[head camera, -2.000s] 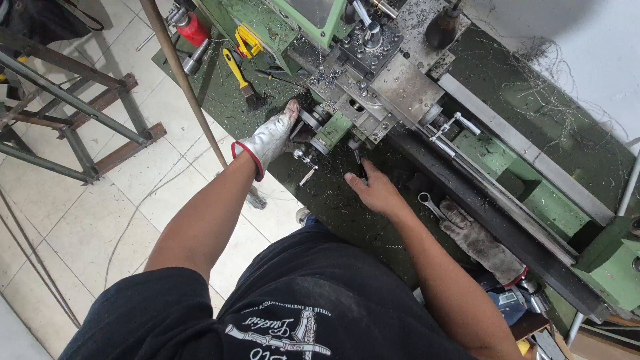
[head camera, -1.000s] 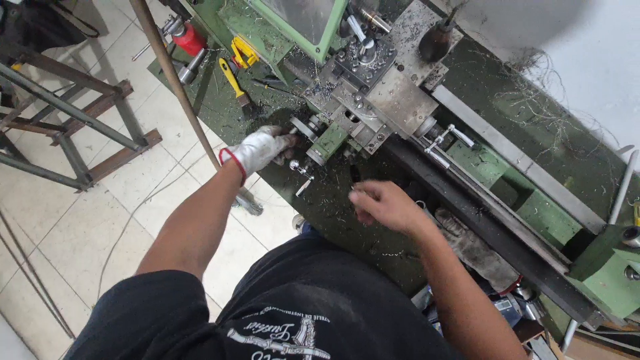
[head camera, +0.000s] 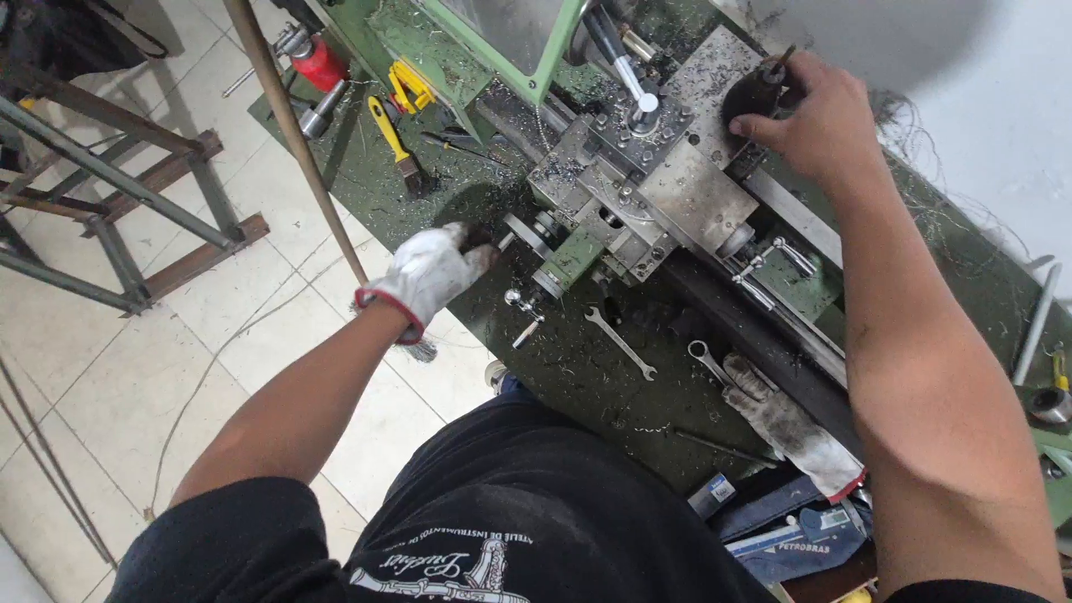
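Note:
My left hand (head camera: 452, 264), in a white work glove with a red cuff, is at the small handle of the handwheel (head camera: 529, 236) on the green metal lathe; its fingertips are dark and whether they grip is unclear. Bare, my right hand (head camera: 808, 121) is closed around a dark oil can (head camera: 751, 102) with a thin spout, which stands on the lathe's cross slide (head camera: 712, 75). Metal chips cover the tool post (head camera: 641, 126) and its lever. A second crank handle (head camera: 526, 322) sits below the handwheel.
Around the lathe lie a yellow-handled brush (head camera: 392, 138), an open-end wrench (head camera: 620, 343), a ring wrench (head camera: 708, 360), a soiled glove (head camera: 783, 423) and a digital caliper (head camera: 791, 532). A wooden pole (head camera: 293, 126) crosses the left side. Steel frames (head camera: 117, 209) stand on the tiled floor.
My right hand has moved from below the lathe carriage up to the oil can and taken hold of it. My left hand has stayed near the handwheel.

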